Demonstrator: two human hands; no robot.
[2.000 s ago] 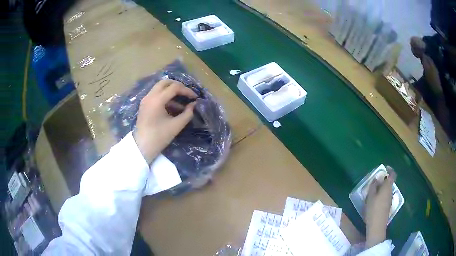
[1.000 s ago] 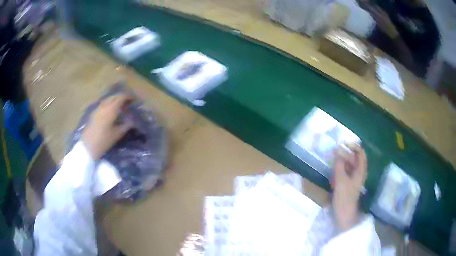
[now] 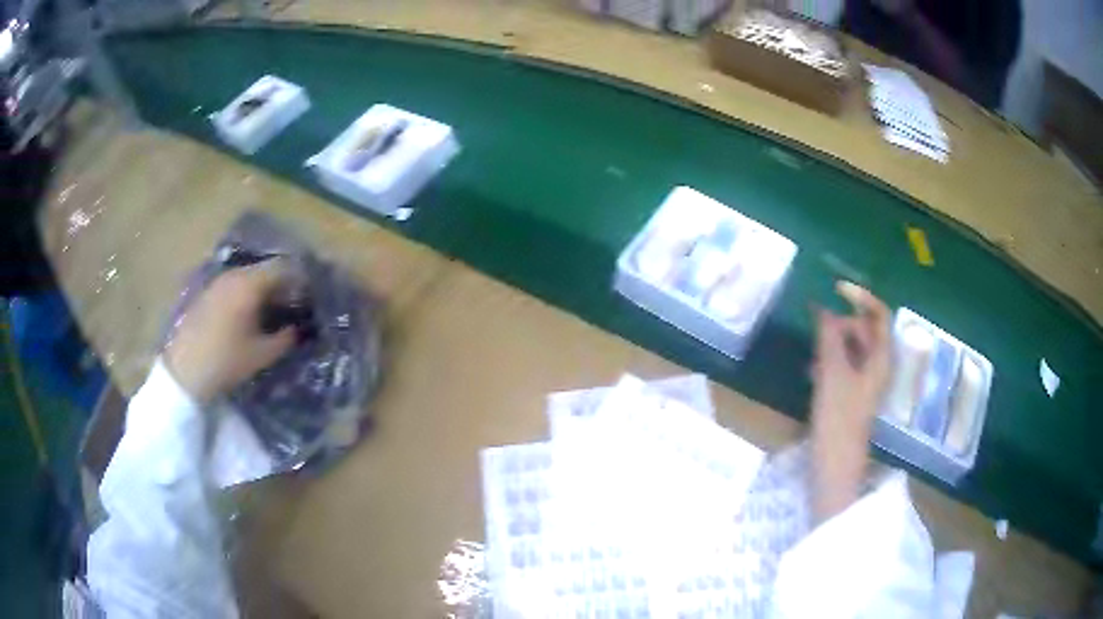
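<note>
My left hand is at the crumpled translucent parts bag on the near bench, its fingers closed around a small black accessory. My right hand is raised over the belt between two white trays, thumb and index finger curled near each other; blur hides whether a sticker is between them. The middle tray holds pale parts and a bluish strip. The right tray, partly behind my right hand, holds a beige unit, a bluish strip and a pale unit. Label sheets lie spread before me.
Two more white trays, one nearer and one farther, stand on the green belt at left with dark parts inside. Across the belt are a brown box, a label sheet and part of a person. White scraps and a yellow mark are on the belt.
The view has turned right, and the trays show further left. My right hand has come away from the middle tray, which it touched earlier. My left hand has stayed at the bag.
</note>
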